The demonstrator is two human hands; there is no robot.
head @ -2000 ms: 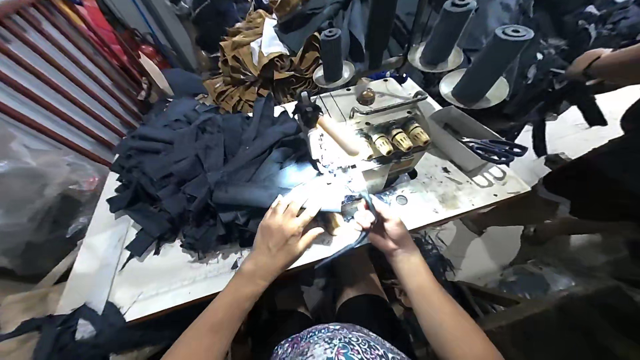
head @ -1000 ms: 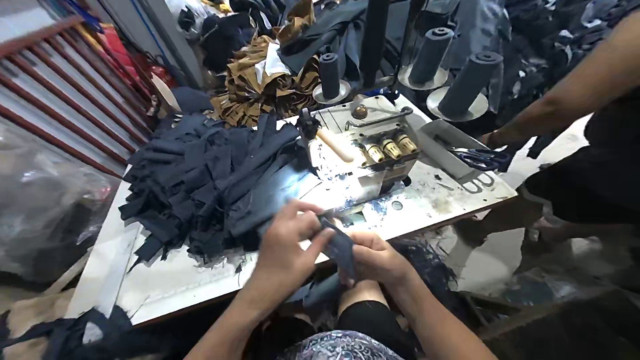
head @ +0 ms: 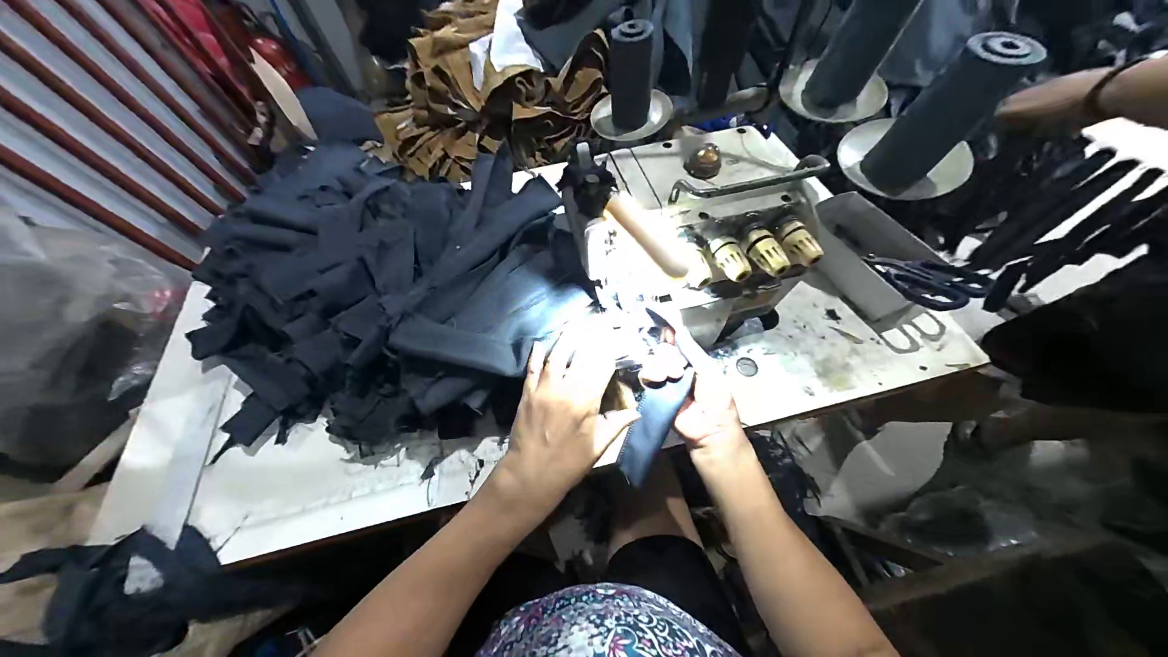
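Note:
My right hand (head: pixel 712 401) holds a dark blue fabric strip (head: pixel 655 424) at the front of an overlock sewing machine (head: pixel 730 219), its thumb and fingers on the strip's upper right part. The strip's lower end hangs over the table edge. My left hand (head: pixel 568 397) lies flat left of the needle area, fingers pointing forward under the bright lamp light; glare hides what its fingertips touch. Beside it, a large heap of dark fabric pieces (head: pixel 365 283) spreads over the left of the table. The needle and presser foot cannot be made out in the glare.
Dark thread cones (head: pixel 954 114) stand on round holders behind the machine. Dark-handled scissors (head: pixel 931 281) lie at a grey tray (head: pixel 876 265) on the right. Brown fabric pieces (head: pixel 456 91) are piled behind. Another person's arm (head: pixel 1058 99) reaches in at upper right. The white table (head: pixel 301 511) has a front edge near me.
One second ago both hands held a dark strip together in front of the table edge. They have moved forward to the machine, the left one now beside the needle area.

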